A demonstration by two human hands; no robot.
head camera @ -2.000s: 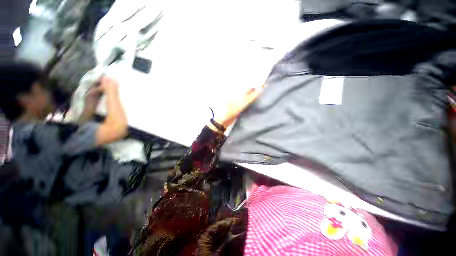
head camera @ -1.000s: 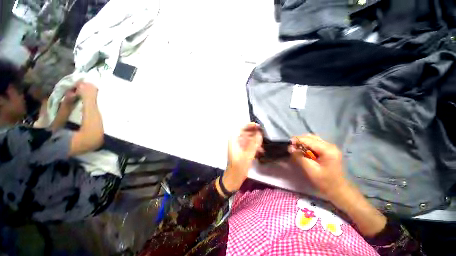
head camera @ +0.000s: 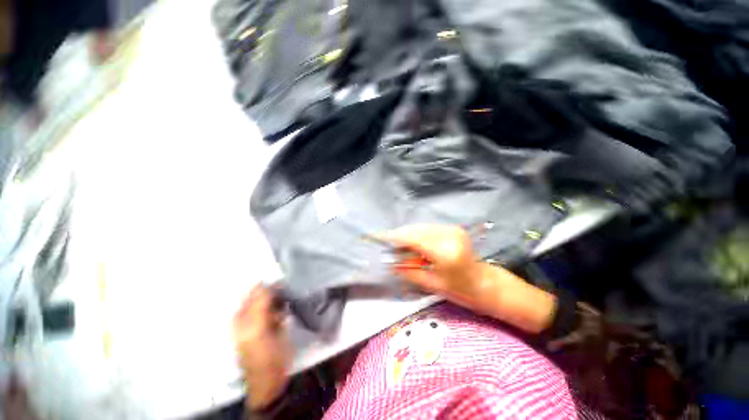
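Observation:
The grey and black denim garment (head camera: 361, 201) lies spread on the white table, with a small white label (head camera: 327, 204) on its grey panel. My left hand (head camera: 261, 332) is blurred at the garment's near left edge, by a bunched grey fold; its grip cannot be made out. My right hand (head camera: 439, 258) is over the near part of the garment, closed on the thread snips (head camera: 411, 261), whose orange-red handle shows in the fist. Metal buttons show right of my right hand.
More grey and black garments (head camera: 591, 78) are heaped beyond and to the right. The white table (head camera: 172, 246) extends left. Pale cloth (head camera: 41, 221) and a blurred dark phone (head camera: 57, 318) are at the far left. My pink gingham apron (head camera: 460, 369) is below the table edge.
The view has swung right, so the table and phone sit further left. The garment's near left part is now bunched by my left hand. My hands are further apart; my right still holds the snips.

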